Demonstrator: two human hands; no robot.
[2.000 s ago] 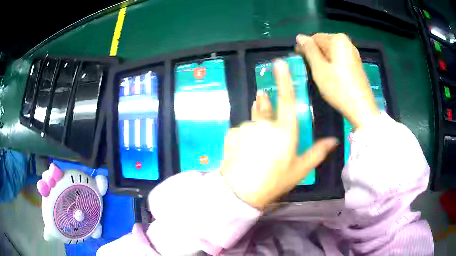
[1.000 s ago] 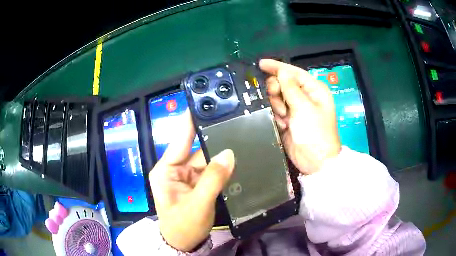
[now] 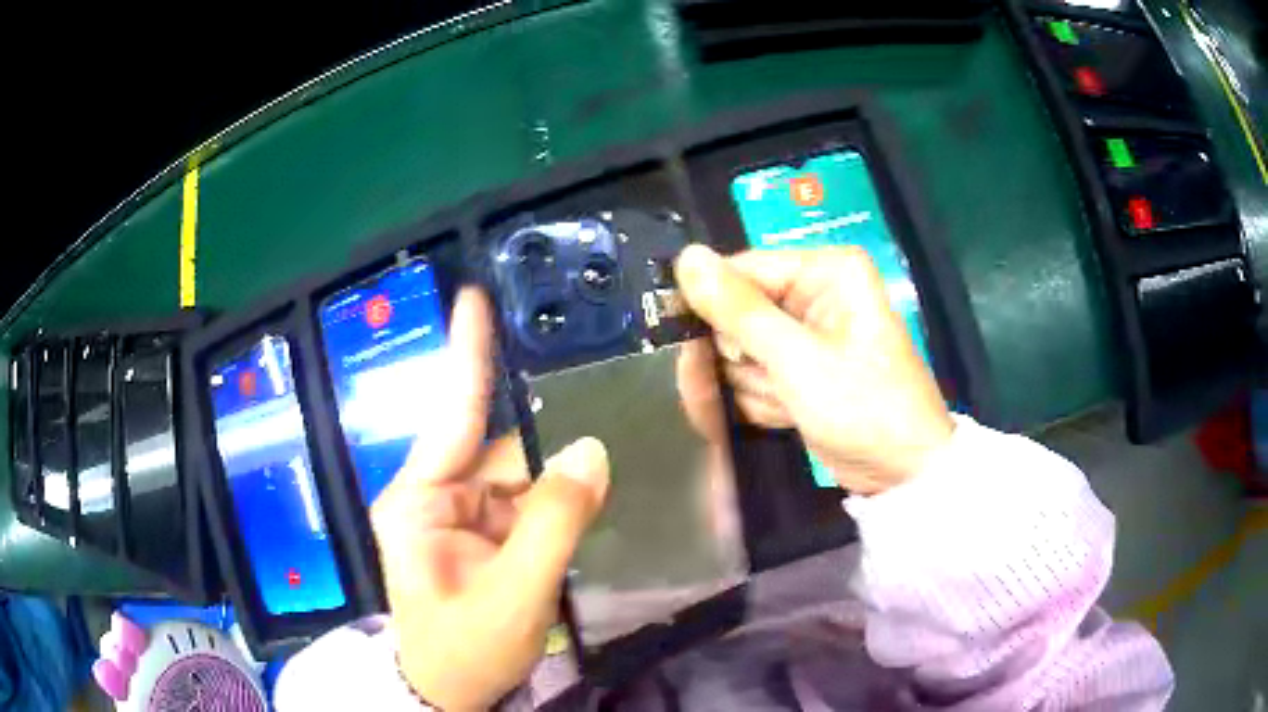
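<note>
An open-backed smartphone (image 3: 633, 473) is held up over the phone tray (image 3: 935, 327), rear side towards me. Its dark blue camera module (image 3: 563, 289) with three lenses is at the upper left, and the shiny grey battery fills the area below. My left hand (image 3: 480, 556) grips the phone's left edge, thumb on the battery. My right hand (image 3: 821, 362) has its fingertips pinched at the upper board area beside the camera; whether they hold a small card is hidden. A phone with a teal screen (image 3: 807, 209) and two with blue screens (image 3: 275, 487) lie in the tray.
Another tray of dark phones (image 3: 98, 431) lies at the left on the green bench. Phones with green and red buttons (image 3: 1165, 184) are in a tray at the right. A black tray (image 3: 834, 31) is at the far side. A pink-and-white fan (image 3: 195, 682) stands at the lower left.
The phone was lifted from the tray and turned rear side up. Since one second ago, my right fingertips have moved onto the board area beside the camera. The view has shifted rightward.
</note>
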